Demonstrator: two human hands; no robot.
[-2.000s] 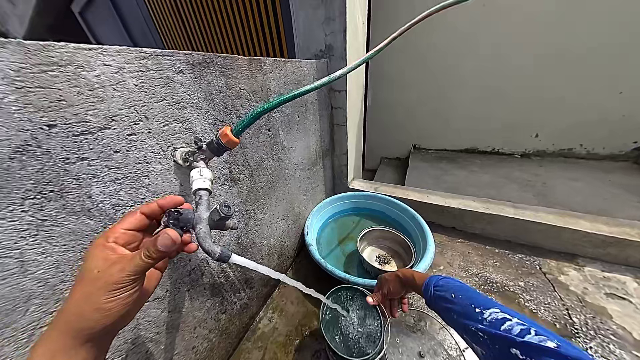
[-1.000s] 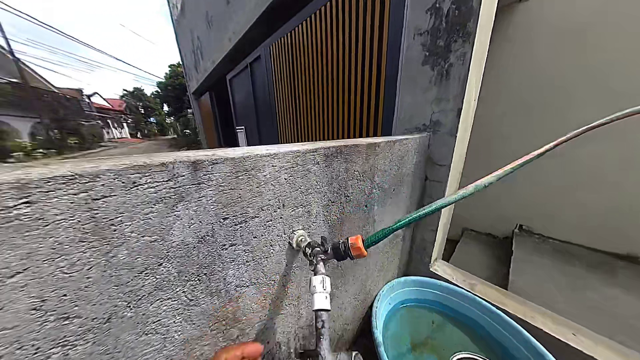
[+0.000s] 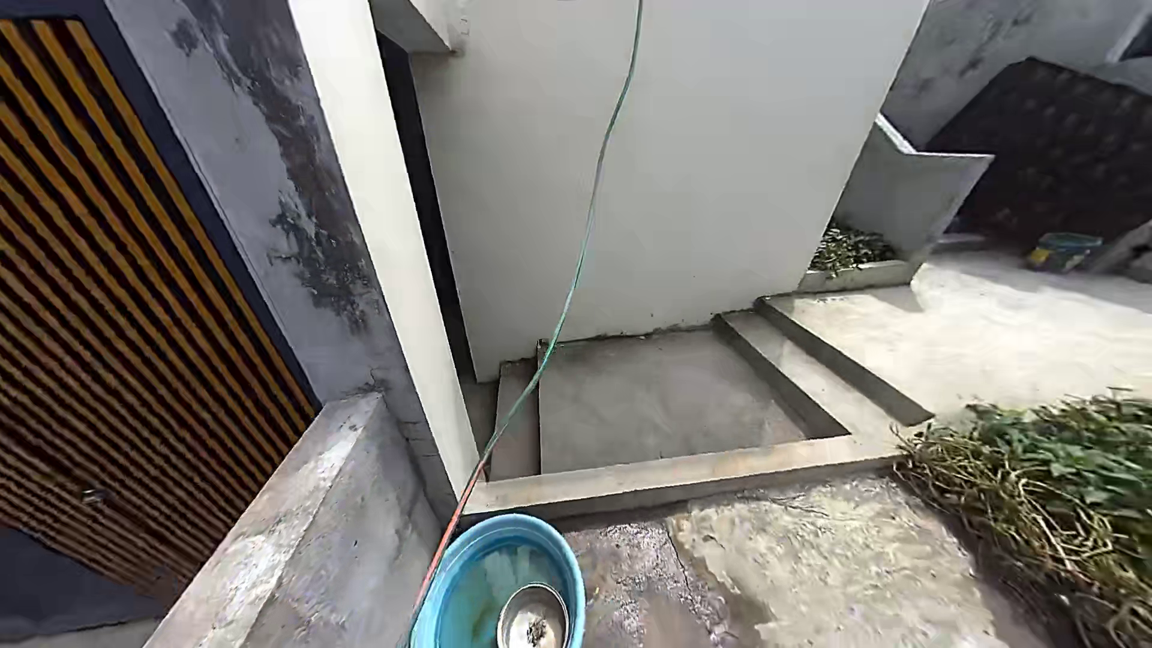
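Neither my left hand nor my right hand shows in the head view now. A blue plastic basin [image 3: 569, 576] holding water stands at the bottom, beside the low concrete wall. In it rests a round metal bowl [image 3: 533, 621] with some dark bits at its bottom. A thin garden hose [image 3: 583, 243], green above and reddish lower down, runs from the top of the view to the basin's left edge. The tap and the bucket are out of view.
Concrete steps [image 3: 801, 378] and a low curb [image 3: 666, 475] lie beyond the basin. The concrete wall [image 3: 297, 504] and a slatted gate [image 3: 117, 297] are at left. Leafy plants [image 3: 1062, 477] grow at right; a bucket [image 3: 1064, 252] stands farther back.
The view has swung far to the right. The tap and both hands, seen two seconds ago with water running into a bucket, have left the frame.
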